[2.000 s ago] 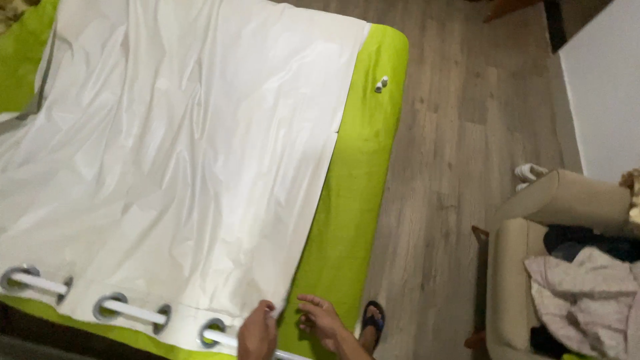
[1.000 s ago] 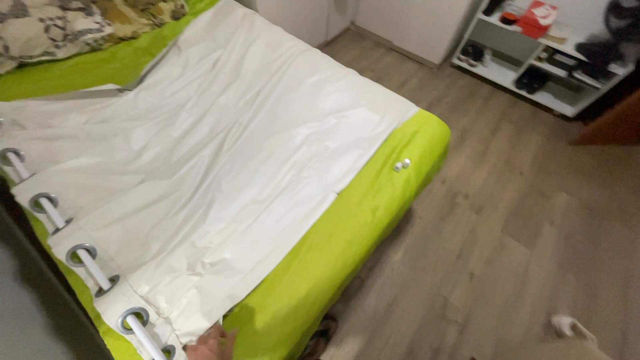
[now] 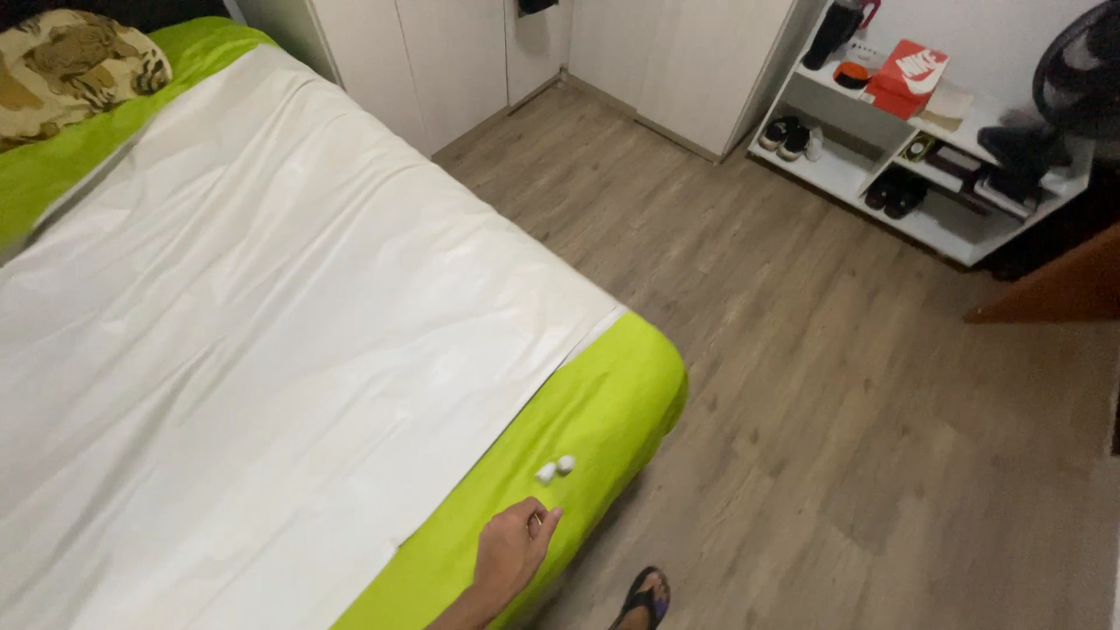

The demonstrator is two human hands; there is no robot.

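A white curtain lies spread over a bed with a bright green sheet, with long creases running across it. My left hand is above the green strip beside the curtain's edge, its fingers curled towards the thumb. Something small glints between thumb and fingers; I cannot tell whether it is held or a ring. Just beyond the fingertips, two small white pieces rest on the sheet, close to each other. My right hand is out of view, as is the curtain's eyelet end.
A patterned pillow is at the bed's far left. Pale cabinets stand behind. At upper right, a white shelf unit holds shoes and a red shoebox, near a dark fan. A sandalled foot is on the wood floor.
The view has swung towards the bed's corner. My left hand has gone from the curtain's eyelet end to beside the two white pieces. My right hand, visible two seconds ago, is out of view.
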